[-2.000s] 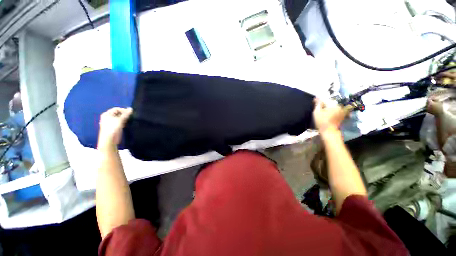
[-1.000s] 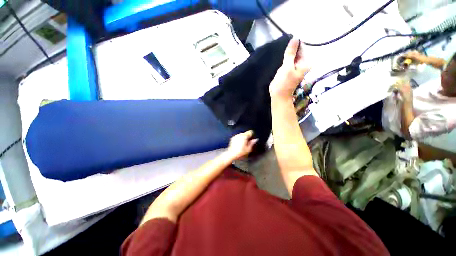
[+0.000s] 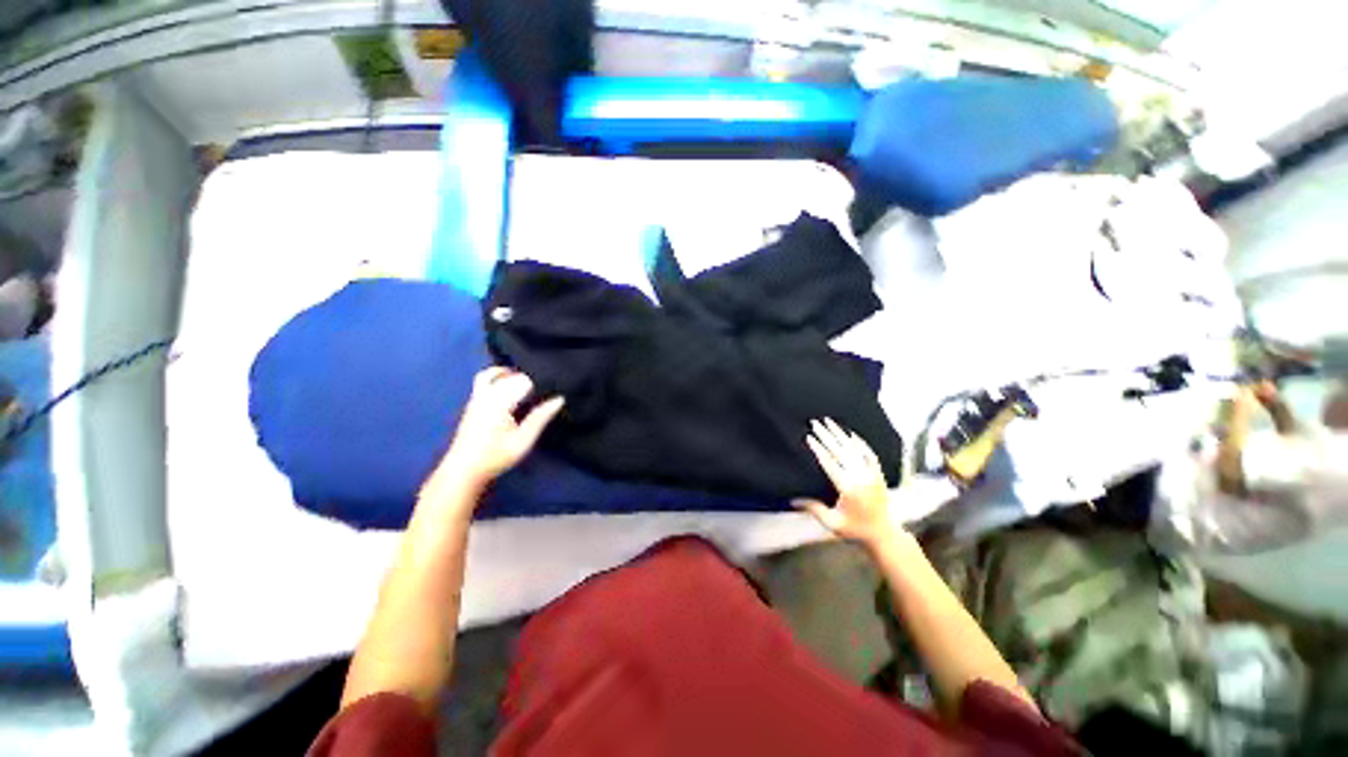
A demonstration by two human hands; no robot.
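Observation:
The black trousers lie folded across the blue padded board, with two leg ends spread to the right and a small shiny spot at the left end. The board's rounded left end is uncovered. My left hand is at the trousers' lower left edge, thumb and fingers apart. My right hand lies on the lower right part of the cloth, fingers spread. The black cloth hides most of the board's right end.
The white table extends around the board. A bright blue arm stands behind it, with a second blue padded form at the back right. A tan-handled iron is at the right. Another person's arm shows at far right.
The black trousers were drawn off the board to the right and now lie back over it, spread out. Both hands have left their bunched hold and are apart on the cloth.

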